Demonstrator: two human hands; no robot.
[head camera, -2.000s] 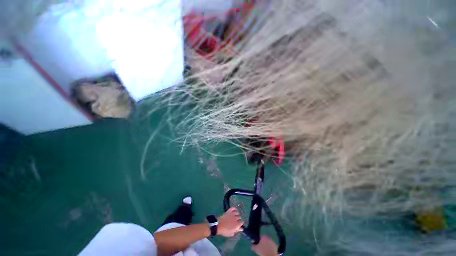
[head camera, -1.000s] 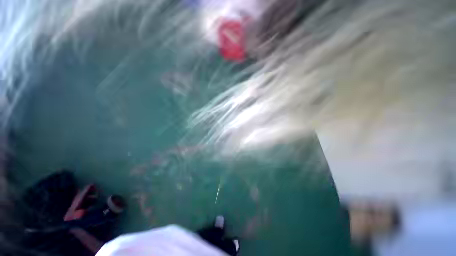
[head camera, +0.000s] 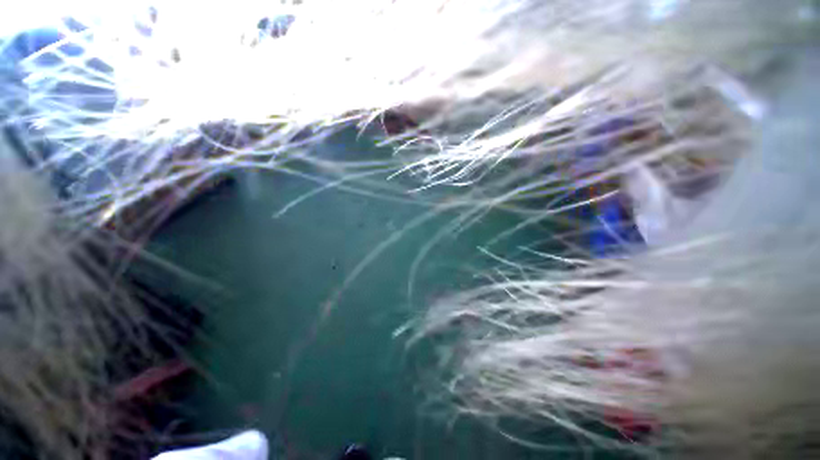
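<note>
Neither of my hands shows, and the black looped handle is not in view. A red bar-like part lies low at the left beside dark shapes, blurred behind pale strands; I cannot tell if it is part of the pallet truck. A piece of my white clothing shows at the bottom edge. A dark shoe tip shows just right of it.
Green floor runs through the middle. A blue object with whitish material beside it stands at the right. A blurred red object is at the lower right. Pale strands cover much of the view.
Two seconds ago both hands were at the black handle; hands and handle have left the view. The view has turned, and the blue object now shows at the right.
</note>
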